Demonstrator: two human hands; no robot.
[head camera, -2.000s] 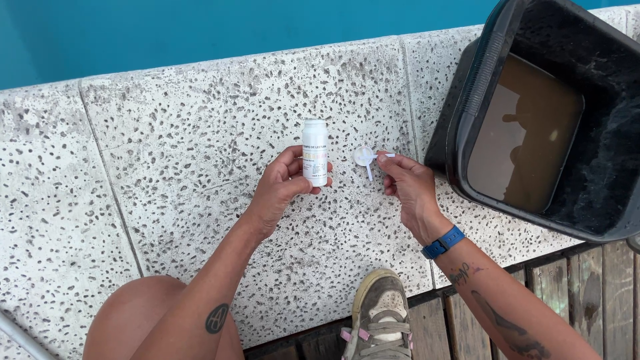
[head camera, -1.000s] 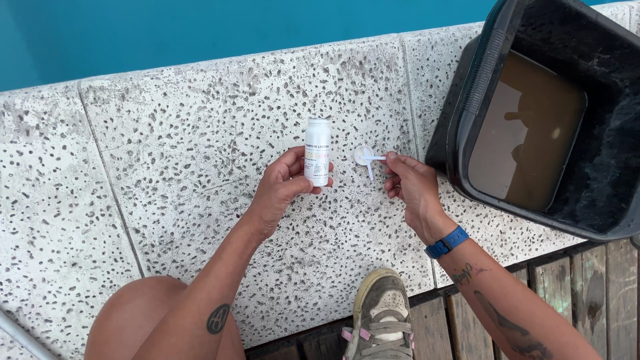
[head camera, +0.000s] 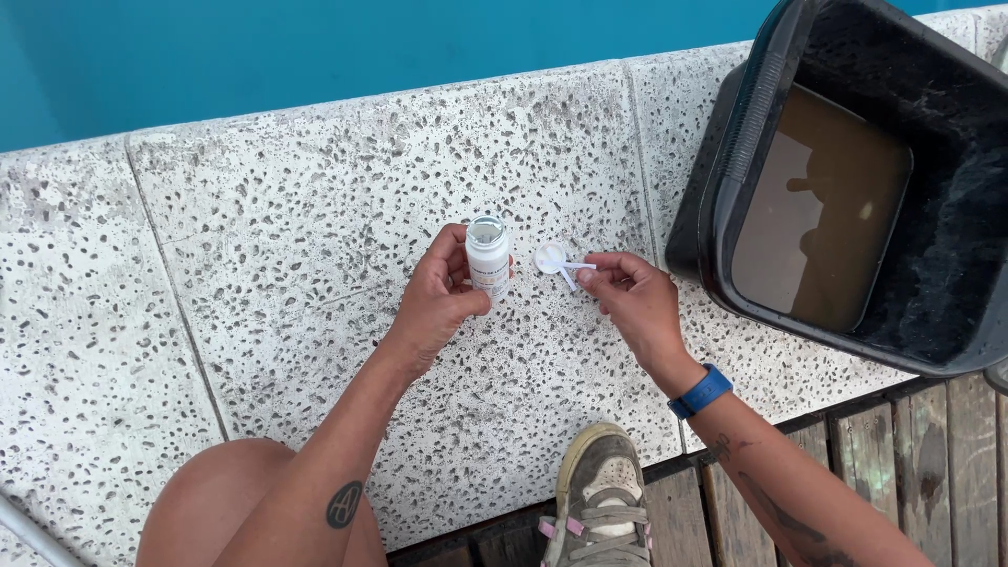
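Observation:
My left hand (head camera: 445, 291) is closed around a small white plastic bottle (head camera: 489, 264), whose open mouth tilts toward me and whose label bears writing. To its right, my right hand (head camera: 630, 295) pinches a thin white strip (head camera: 581, 265) between thumb and fingertips. The strip's far end lies across a round white cap (head camera: 550, 257). A second white strip (head camera: 568, 279) slants down from the cap, close to my right fingertips; whether the fingers touch it I cannot tell.
A large black plastic tub (head camera: 713, 205) with murky brown water (head camera: 858, 236) stands at the right on the speckled stone pool edge (head camera: 354, 236). Blue pool water (head camera: 315, 47) lies beyond. Wooden decking (head camera: 921, 457) and my shoe (head camera: 602, 496) are at the bottom.
The bottle has tipped, so that its open mouth now shows more plainly. My right hand stays beside the cap, with the strip in its fingers.

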